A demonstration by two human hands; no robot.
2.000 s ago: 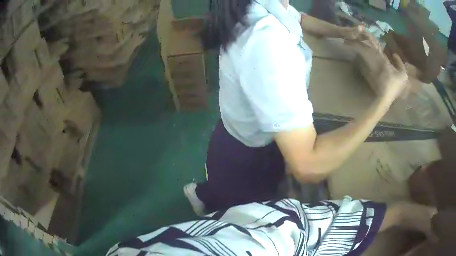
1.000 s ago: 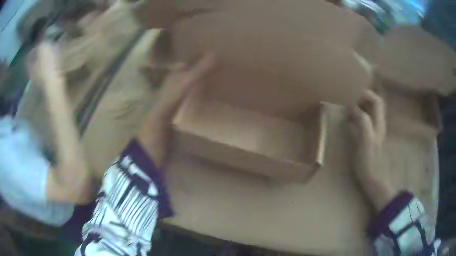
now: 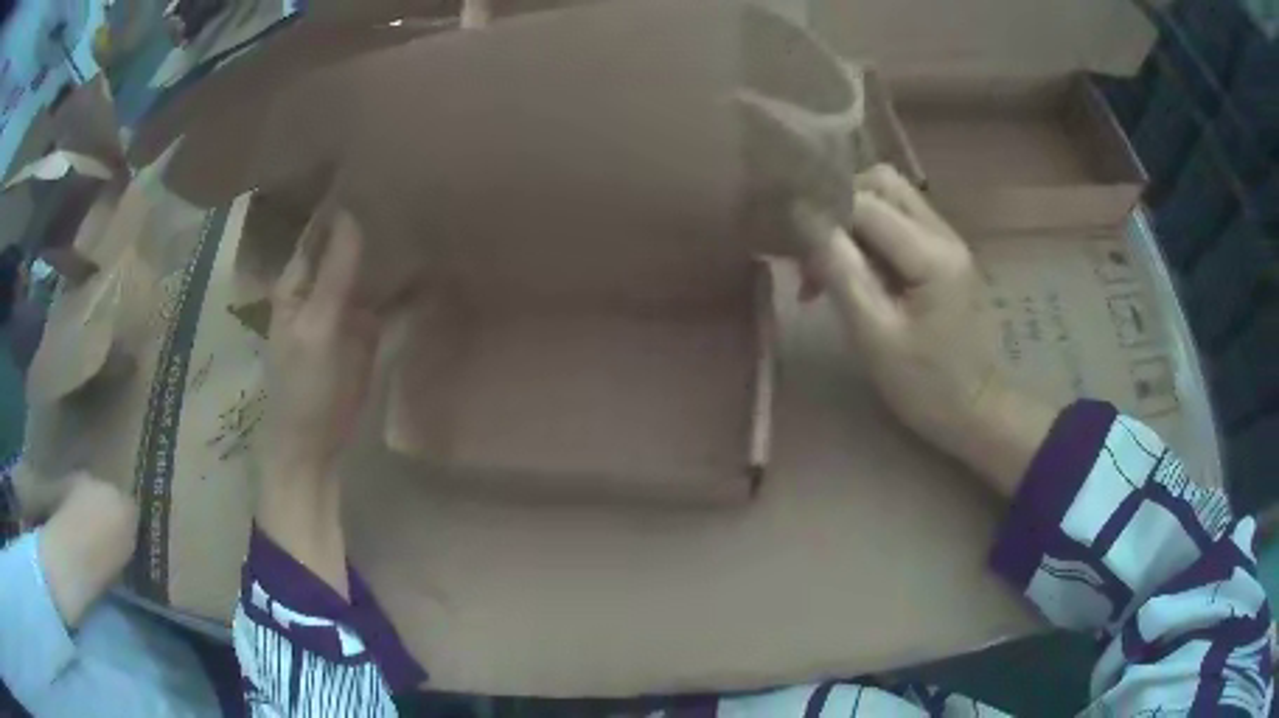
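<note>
An open brown mailer box (image 3: 575, 393) lies in front of me on the cardboard table cover (image 3: 631, 603). Its lid (image 3: 547, 154) stands up behind the tray. My left hand (image 3: 316, 337) is at the lid's left edge, fingers up and partly behind it; its hold on the lid is not fully visible. My right hand (image 3: 912, 295) pinches the rounded flap (image 3: 800, 154) at the lid's right end, which is bent.
Another open mailer box (image 3: 1017, 154) stands at the back right. Brown cardboard pieces (image 3: 98, 309) are at the left, beside a dark printed band (image 3: 183, 407). A person's arm (image 3: 84, 547) is at the lower left. Dark ribbed crates (image 3: 1220, 211) stand beyond the table's right edge.
The view has turned from the neighbouring person to the table, then shifted. My right hand, earlier beside the lid with fingers apart, now grips its right flap. The open box sits further left in view.
</note>
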